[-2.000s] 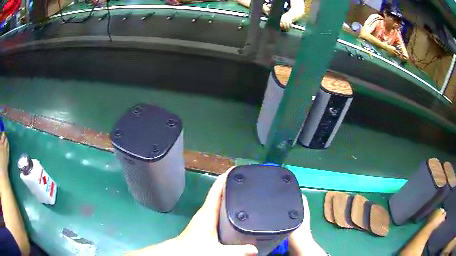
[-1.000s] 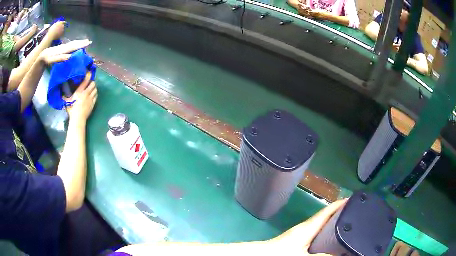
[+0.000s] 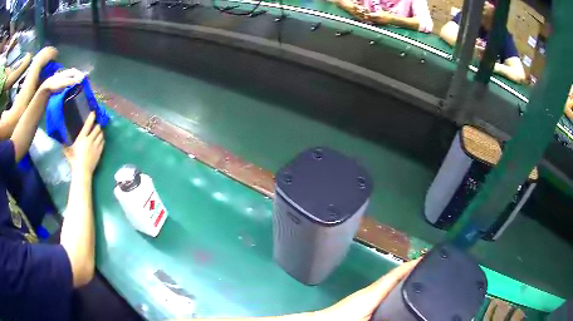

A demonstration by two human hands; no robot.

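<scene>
My left hand point(image 3: 379, 293) is around the left side of a grey speaker with a black base facing up point(image 3: 445, 285), at the bottom right. Its fingers are mostly hidden behind the speaker, and the picture edge cuts off the speaker's lower part. My right hand is not in view. A second grey speaker point(image 3: 320, 216) stands base up on the green bench, left of the held one, with round dots near the corners of its base.
A white bottle point(image 3: 142, 202) stands on the bench at left. A neighbouring person's hands hold a dark unit in a blue cloth point(image 3: 58, 116). Wood-topped speakers point(image 3: 458, 169) stand on the belt behind a green post point(image 3: 524, 150). Wood-grain panels point(image 3: 501, 311) show at bottom right.
The view has swung left, bringing the neighbour in, then slightly back right. My right hand, beside the speaker two seconds ago, has left the picture. My left hand still holds the speaker.
</scene>
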